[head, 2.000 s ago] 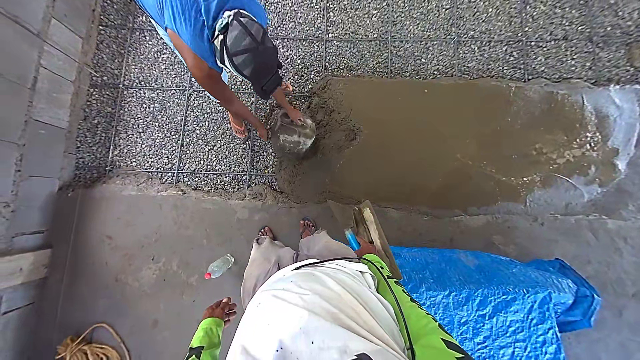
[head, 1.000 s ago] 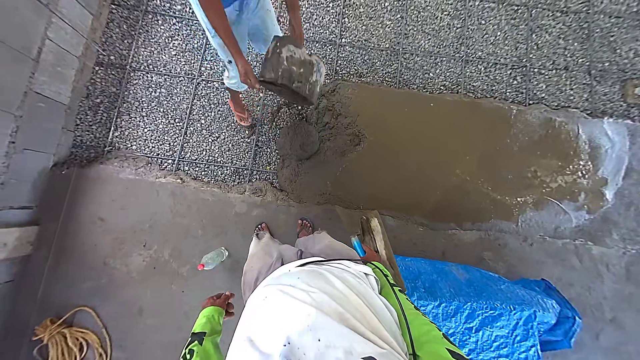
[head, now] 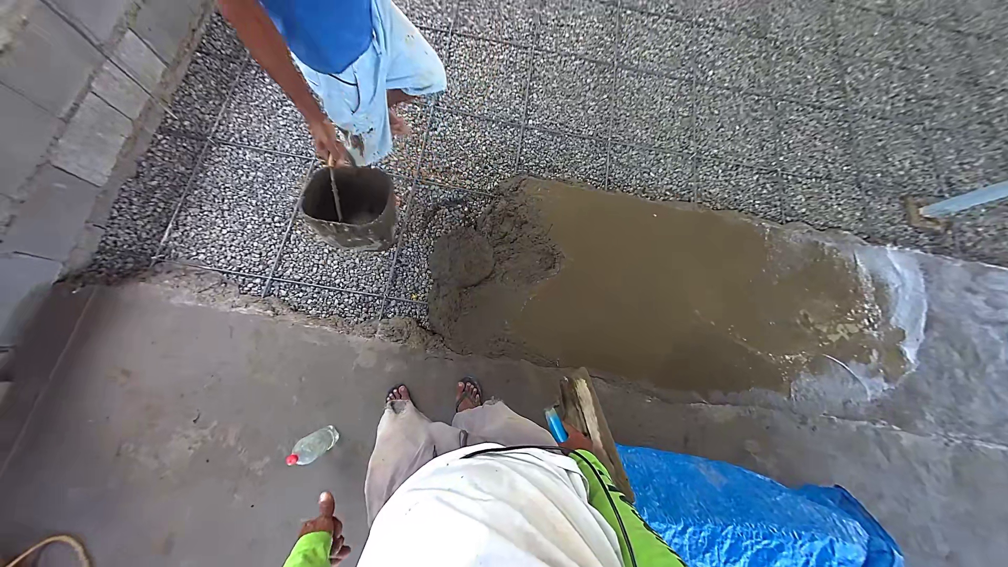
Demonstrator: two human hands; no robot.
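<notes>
My right hand (head: 577,441) is closed on the blue handle of a wooden float (head: 592,421), held on edge beside my right leg. Empty, with its thumb raised, my left hand (head: 326,526) is held out to my left above the concrete floor. In front of my feet lies fresh wet concrete (head: 669,291), smooth over most of its area and lumpy at its left end. A co-worker in a blue shirt holds a mortar-coated bucket (head: 349,209) by its handle over the gravel (head: 236,189).
Steel reinforcing bars (head: 287,228) form a grid over the gravel. A block wall (head: 87,134) rises at the left. On the floor (head: 157,394) lie a plastic bottle with a red cap (head: 314,446), a rope (head: 55,542) and a blue tarpaulin (head: 740,508).
The co-worker has straightened up, and the bucket has gone from tipped at the concrete's left end to hanging over the gravel. A round lump of concrete now shows there.
</notes>
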